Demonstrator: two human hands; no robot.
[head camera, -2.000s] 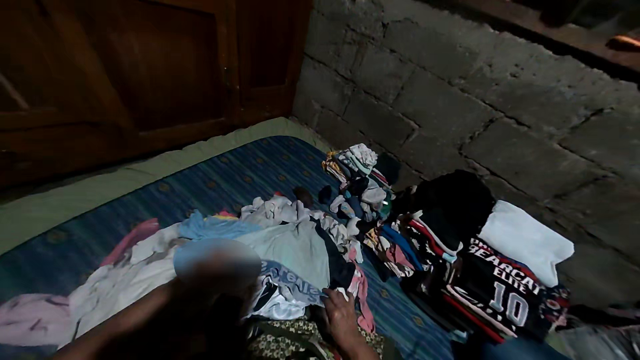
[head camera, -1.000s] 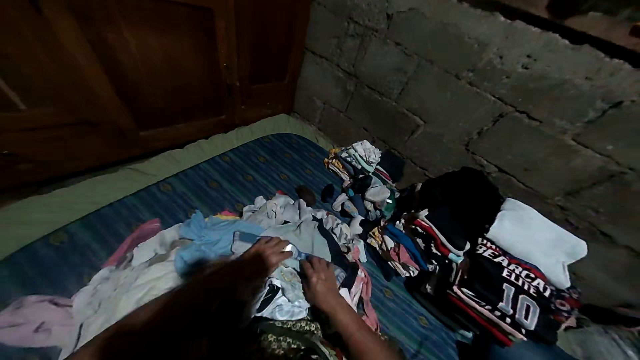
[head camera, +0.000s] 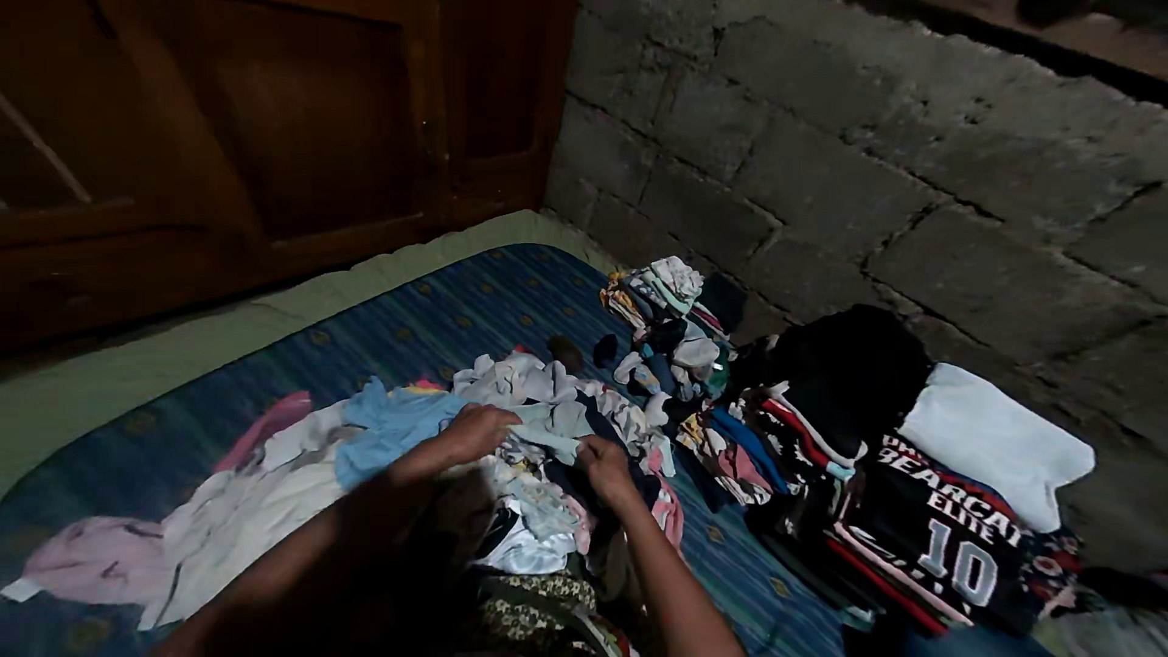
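Both my hands grip a pale grey-green cloth garment (head camera: 552, 422) above a loose heap of clothes. My left hand (head camera: 479, 431) pinches its left end, beside a light blue garment (head camera: 397, 424). My right hand (head camera: 604, 464) has hold of its right end. Under and below the hands lie white and pale pieces (head camera: 529, 538) and a patterned dark garment (head camera: 538, 607). White clothes (head camera: 251, 506) and a pink garment (head camera: 96, 558) spread to the left.
A blue patterned mattress (head camera: 365, 338) carries the clothes. Folded piles stand at the right, with a black printed jersey (head camera: 949, 520), a white folded cloth (head camera: 999, 438) and small rolled garments (head camera: 671, 292). A concrete block wall (head camera: 821, 182) and a wooden panel (head camera: 310, 109) stand behind.
The pale grey-green garment, spread over the heap two seconds ago, is now bunched between my hands. A light blue, lettered band seen earlier near my hands no longer shows.
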